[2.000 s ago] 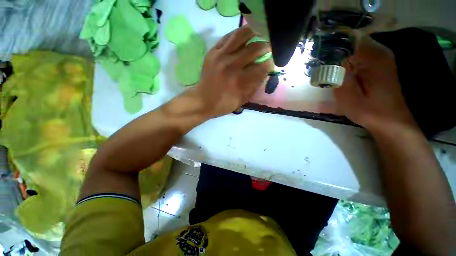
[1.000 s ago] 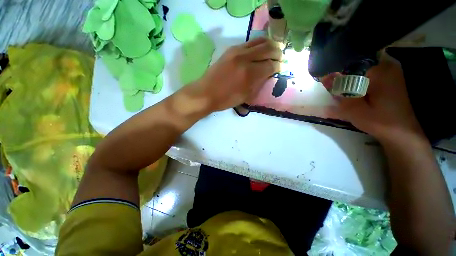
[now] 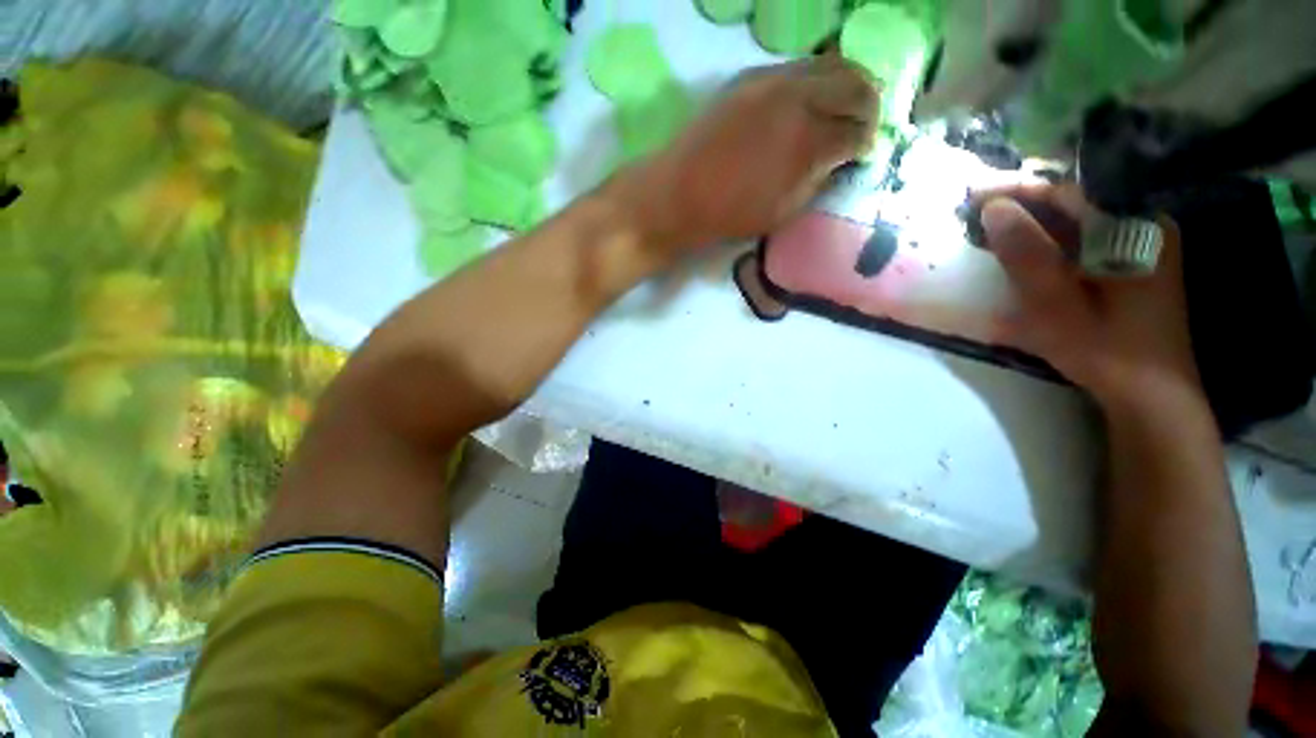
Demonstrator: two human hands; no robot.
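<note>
My left hand (image 3: pixel 779 144) is left of the lamp glare, fingers together on the edge of a light-green fabric piece (image 3: pixel 886 43). The lower part of that piece runs into the glare. My right hand (image 3: pixel 1075 281) is right of the glare, its thumb and a finger near a small dark thing that I cannot make out. The ribbed whitish knob (image 3: pixel 1121 244) is in front of its fingers. The sewing machine's dark head part (image 3: pixel 1205 137) is above the right hand. The needle is lost in the glare. The pink bed plate (image 3: pixel 837 264) lies below, with a dark mark on it.
Light-green cut pieces (image 3: pixel 498 159) are piled on the white table (image 3: pixel 650 382) at the left, others at the top edge. A black pad (image 3: pixel 1248 317) is at the right. A yellow sack (image 3: pixel 159 346) is at the left, and a clear bag of green pieces (image 3: pixel 1025 656) is below right.
The whole view has shifted, moving table and pile rightward. My left hand has moved up and away from the plate's lower left corner. A green piece now shows at its fingertips.
</note>
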